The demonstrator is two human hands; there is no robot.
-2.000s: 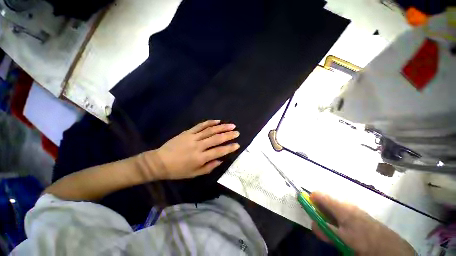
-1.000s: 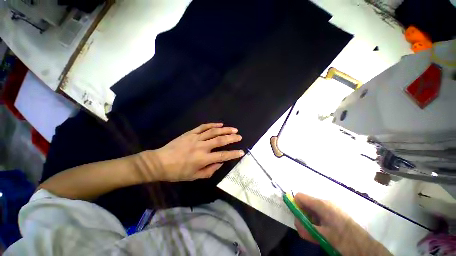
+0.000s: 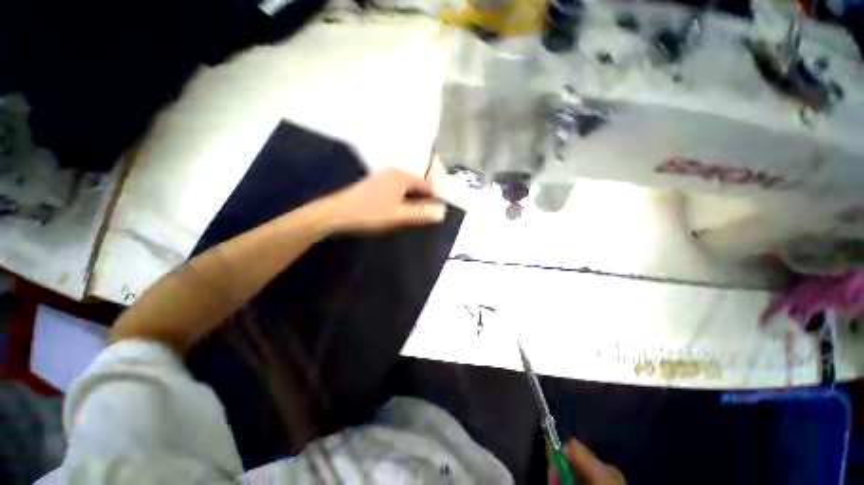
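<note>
A dark cloth panel (image 3: 379, 294) lies on the white table and hangs over the front edge onto the lap. My left hand (image 3: 388, 201) holds the panel's upper right corner, with fingers bent and blurred, just left of the needle area. My right hand (image 3: 589, 466) is at the bottom edge, partly cut off, and holds scissors (image 3: 542, 403) by the green handle. The blades point up and away over the table's front edge, apart from the cloth.
The sewing machine head (image 3: 616, 142) with red lettering spans the upper right. A dark cloth pile (image 3: 104, 66) lies at the upper left. A pink bundle (image 3: 815, 298) is at the right end, a blue crate (image 3: 805, 426) below it. Thread scraps (image 3: 480, 317) lie on the table (image 3: 568, 322).
The view has swung to the right. My left hand has gone from lying flat on the panel to holding its corner near the needle. The scissors have moved back from the cloth edge.
</note>
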